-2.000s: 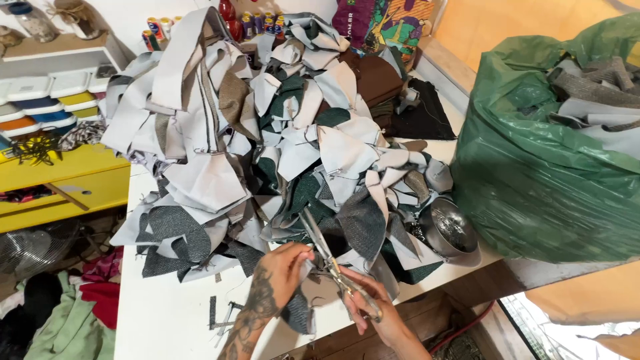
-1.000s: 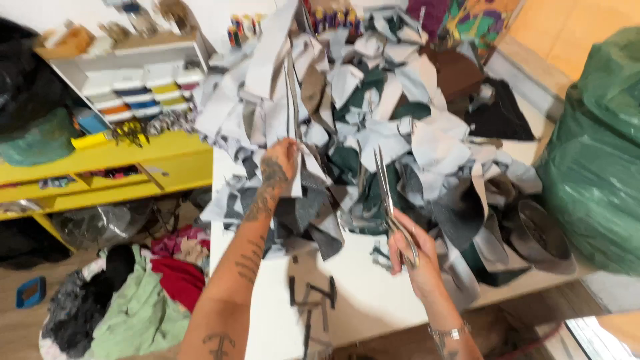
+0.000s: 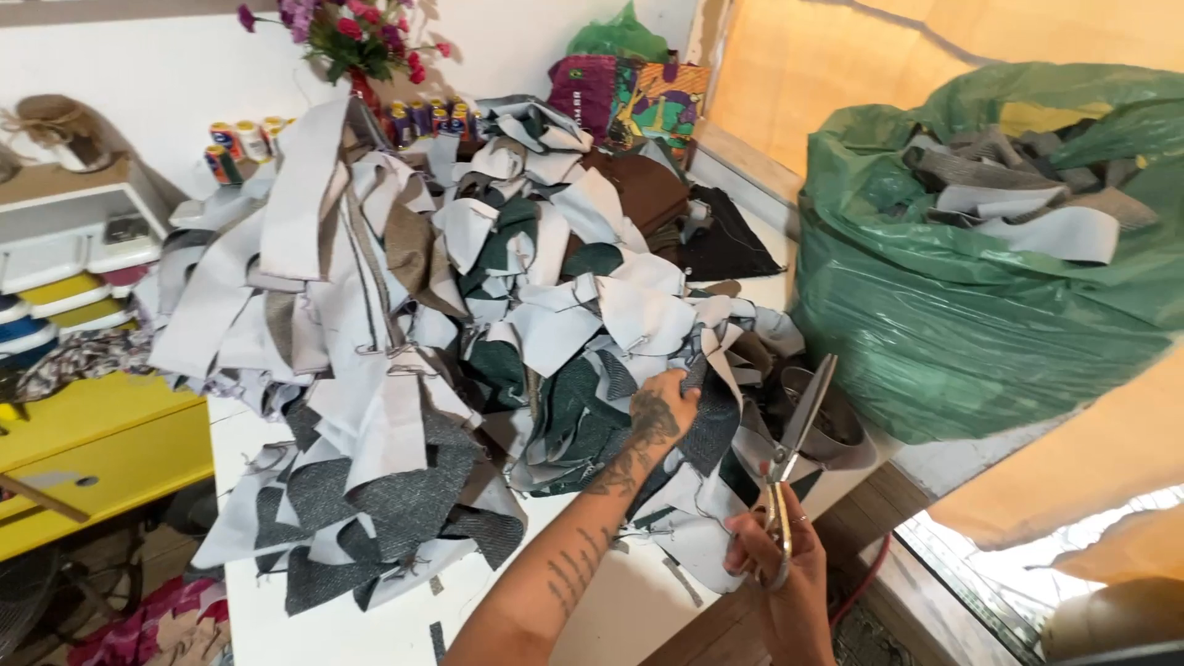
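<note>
A heap of fabric scraps (image 3: 555, 324), light grey, dark grey, green and brown, covers much of a white table (image 3: 601, 592). My left hand (image 3: 664, 405) reaches into the front right of the heap, its fingers closed on a dark grey scrap (image 3: 712, 416). Below and to the right, my right hand (image 3: 782, 555) holds metal scissors (image 3: 784, 472) by the handles, blades pointing up and close together. The blades stand in front of a round bowl-like container (image 3: 823, 416) at the table's right edge.
A large green plastic bag (image 3: 980, 324) full of scraps stands on the right. Thread spools (image 3: 430, 120) and a flower vase (image 3: 365, 92) are behind the heap. A yellow cabinet (image 3: 111, 444) stands left, with fabric (image 3: 157, 620) on the floor below.
My left hand has moved from the strips at the left of the heap to a scrap at its front right. The scissors stay in my right hand. The view has shifted right.
</note>
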